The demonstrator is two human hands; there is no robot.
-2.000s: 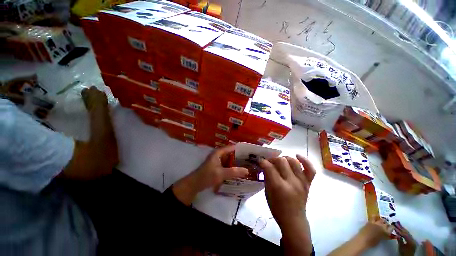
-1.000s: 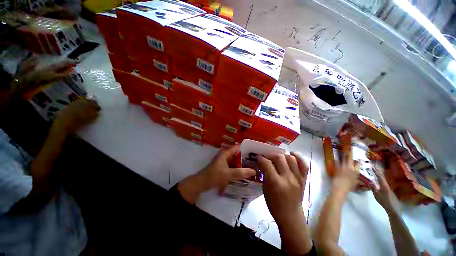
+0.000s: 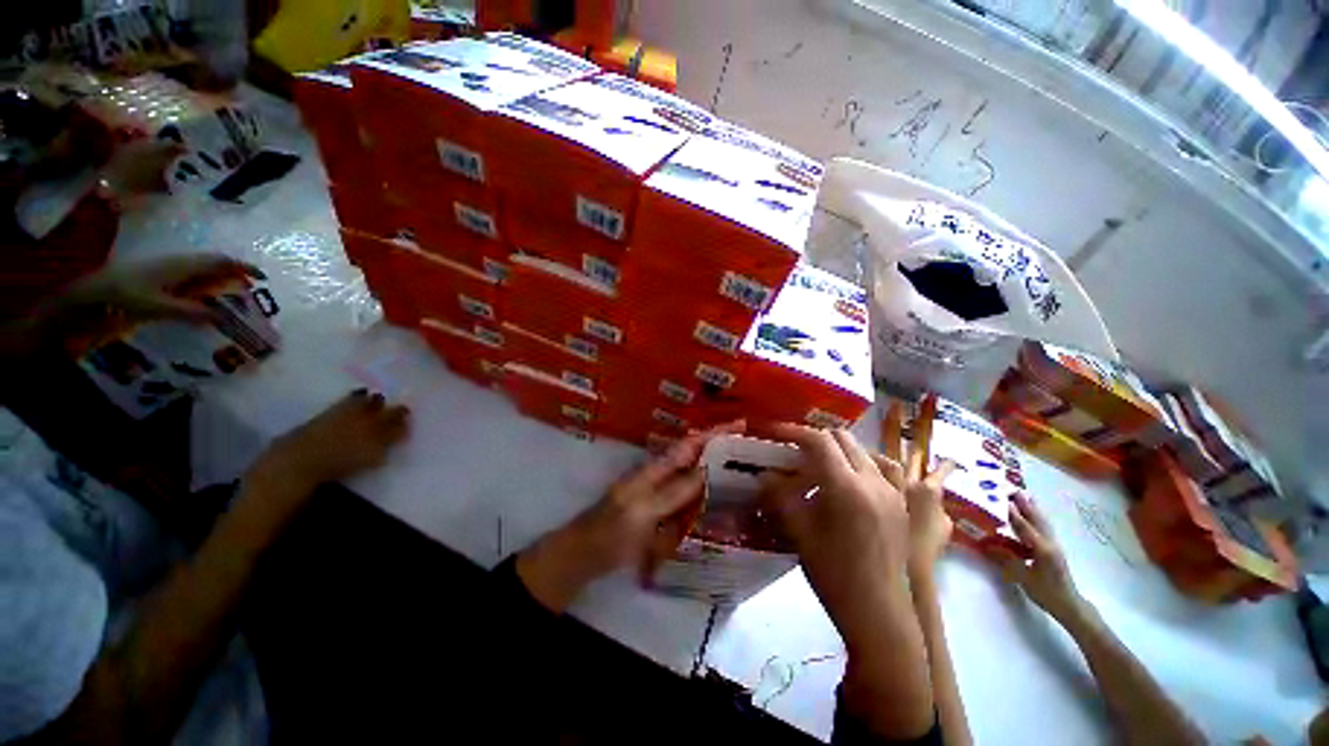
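Note:
A retail carton [image 3: 724, 566] with orange sides and a white printed face stands at the lower centre, its white top flap with a dark slot raised. My left hand [image 3: 634, 513] holds its left side, fingers at the flap's left edge. My right hand [image 3: 848, 510] is on the carton's right side, with its fingers at the flap's right edge. My hands hide much of the opening, and its contents cannot be made out. The large stack of finished cartons [image 3: 561, 313] stands just behind, orange sides with white barcode labels towards me.
A white woven sack [image 3: 933, 343] with a dark mouth stands behind right. At right, another person's hands hold orange-and-white cartons [image 3: 974, 464]; more cartons [image 3: 1202, 517] lie beyond. Other workers' hands and arms [image 3: 314, 449] are at left, near clear plastic [image 3: 299, 260].
My right hand has shifted its grip over the flap's right edge. The right-hand neighbour's hands and cartons have moved left, closer to the stack. The left neighbour's hands have moved too.

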